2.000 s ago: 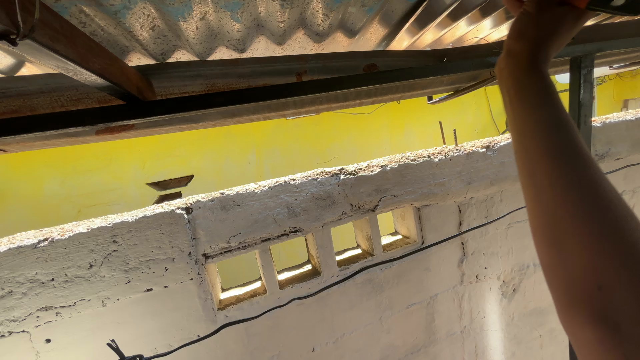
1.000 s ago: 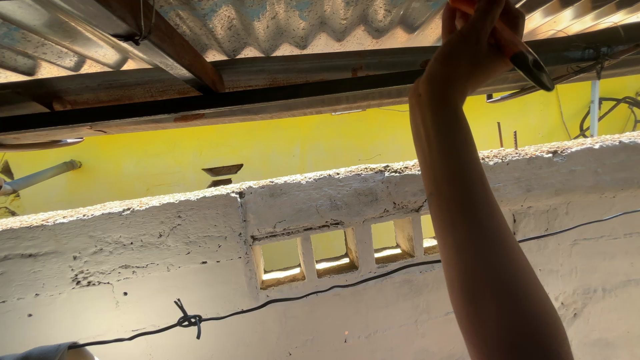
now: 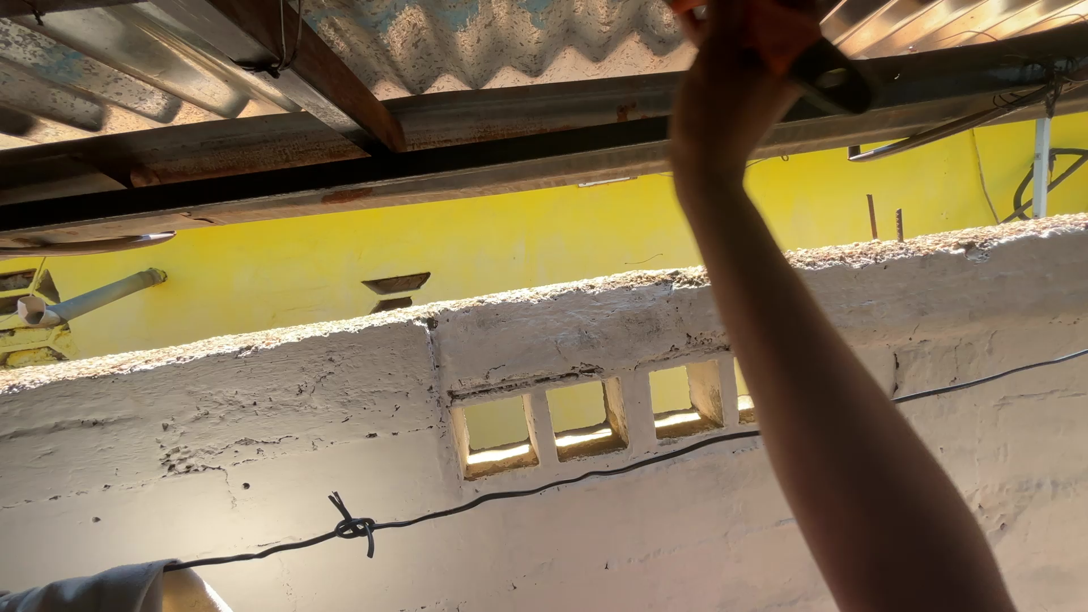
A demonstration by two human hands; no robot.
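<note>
My right hand [image 3: 735, 93] is raised at the top of the view, beside the metal roof beam and below the corrugated roof sheets [image 3: 510, 42]. It is closed around a tool with an orange-red body and a flat black end with a hole [image 3: 833, 76]; blur and the frame edge hide what kind of tool it is. The forearm crosses in front of the white wall. My left hand is out of the frame.
A rusty metal beam [image 3: 527, 123] runs across under the roof. Below stands a plastered wall [image 3: 552, 331] with square vent openings. A knotted black wire [image 3: 510, 493] spans it, with cloth [image 3: 102, 588] hanging at lower left. Rebar stubs [image 3: 872, 217] and a grey pipe [image 3: 102, 297] lie beyond.
Two seconds ago the raised hand was mostly cut off by the top edge; more of it and the held tool now shows. The view has shifted left, bringing in the wire's knot and the cloth.
</note>
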